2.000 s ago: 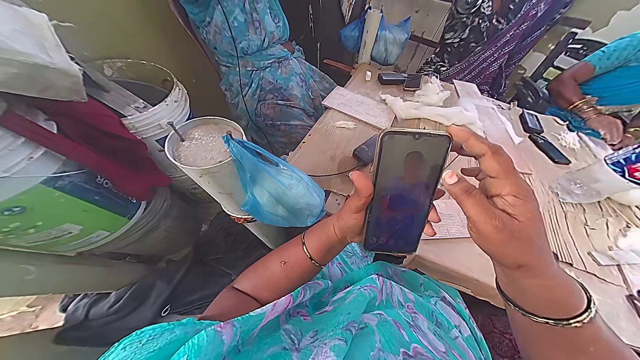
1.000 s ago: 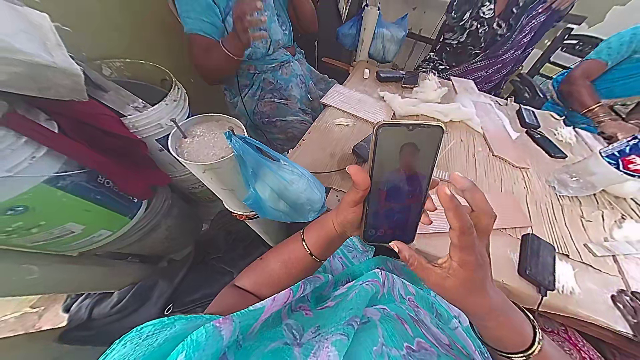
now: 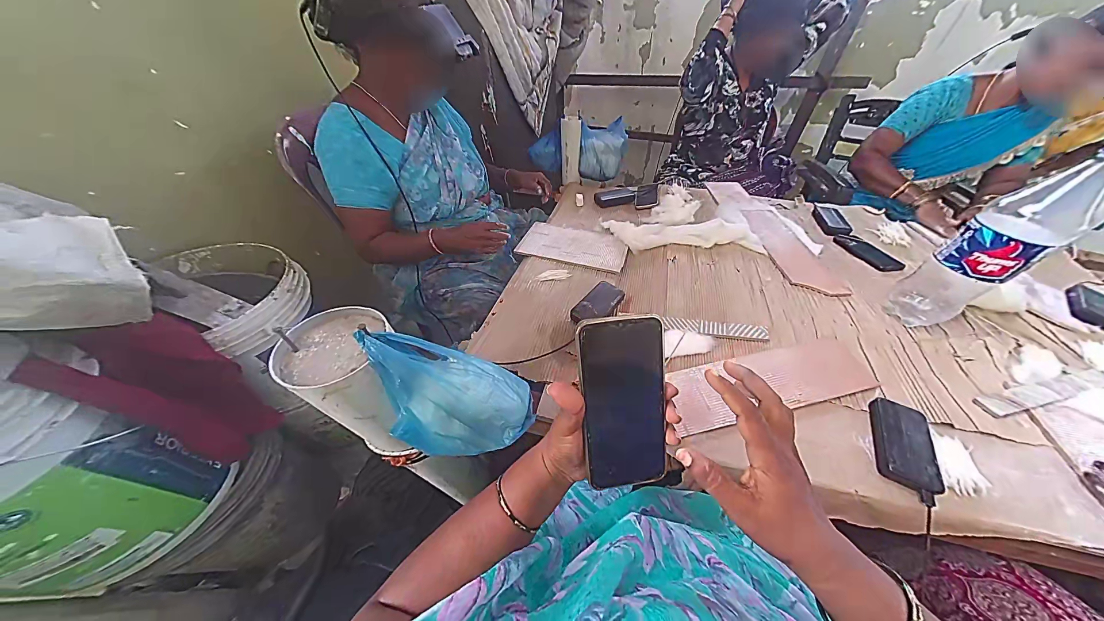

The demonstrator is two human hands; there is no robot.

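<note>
My left hand (image 3: 565, 435) holds a smartphone (image 3: 623, 401) upright, thumb along one edge and fingertips at the other. The phone's screen looks dark. Just right of the phone, my right hand (image 3: 759, 448) has its fingers apart and holds nothing. Behind it on the table lies a pinkish ridged board (image 3: 776, 379). Small white cotton tufts (image 3: 688, 342) and a striped strip (image 3: 716, 329) lie beyond the phone. A black power bank (image 3: 906, 448) with a cable rests on the table to the right.
A blue plastic bag (image 3: 453, 397) hangs against a white bucket (image 3: 332, 354) at left, near more buckets (image 3: 250, 293). A plastic bottle (image 3: 992, 250) is at right on the table (image 3: 535, 319). Several people sit around it, among boards (image 3: 573, 247) and white cloth (image 3: 681, 235).
The view has tilted up, showing more of the people opposite. The phone screen has gone from showing a dim figure to dark. My right hand stays beside the phone, fingers apart.
</note>
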